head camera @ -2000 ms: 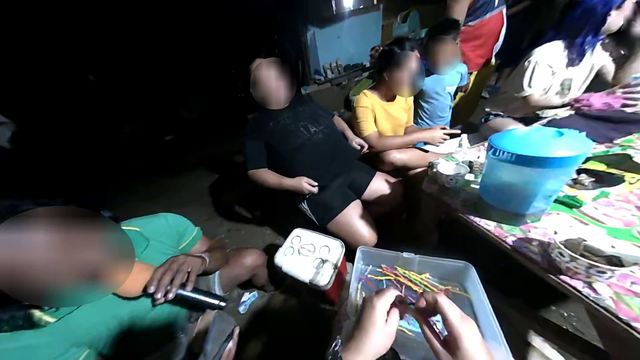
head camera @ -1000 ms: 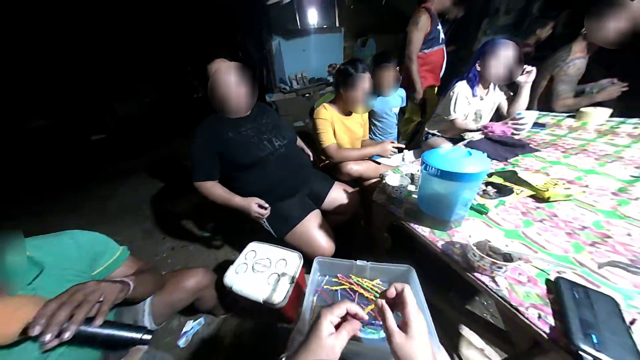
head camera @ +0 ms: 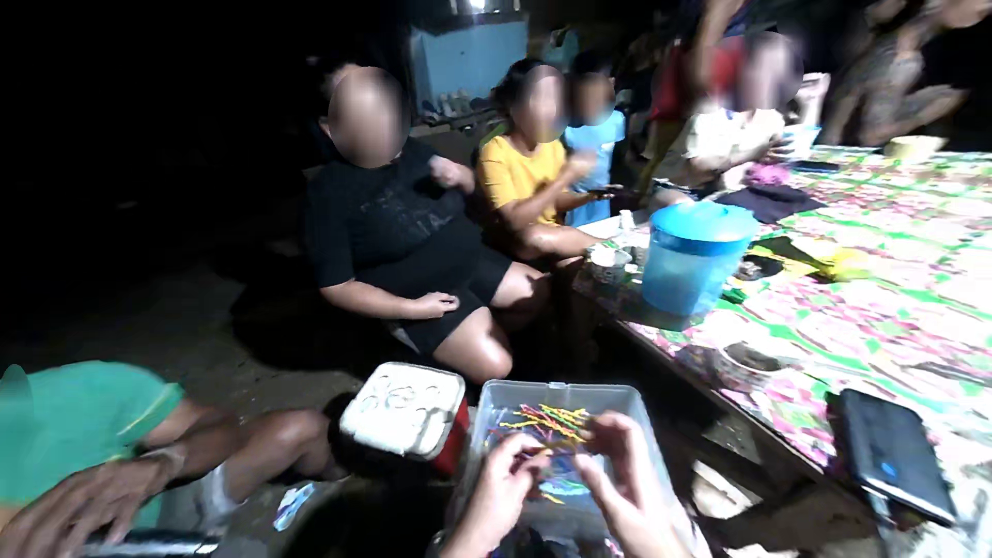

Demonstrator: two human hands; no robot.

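Note:
A clear plastic bin stands low in front of me with thin twisted strands in yellow, red, green and purple inside it. Over the bin, my left hand pinches one end of a small yellowish strand. The fingers of my right hand are at its other end, partly blurred. Both hands are close together, thumbs and forefingers nearly meeting. The strand's exact shape is unclear.
Left of the bin is a cooler with a white lid. A table with a floral cover holds a blue lidded pail, a bowl and a black phone or power bank. Several people sit around.
The seated person in black has raised one hand to the chest. The person in yellow has lifted a hand. My hands remain over the bin.

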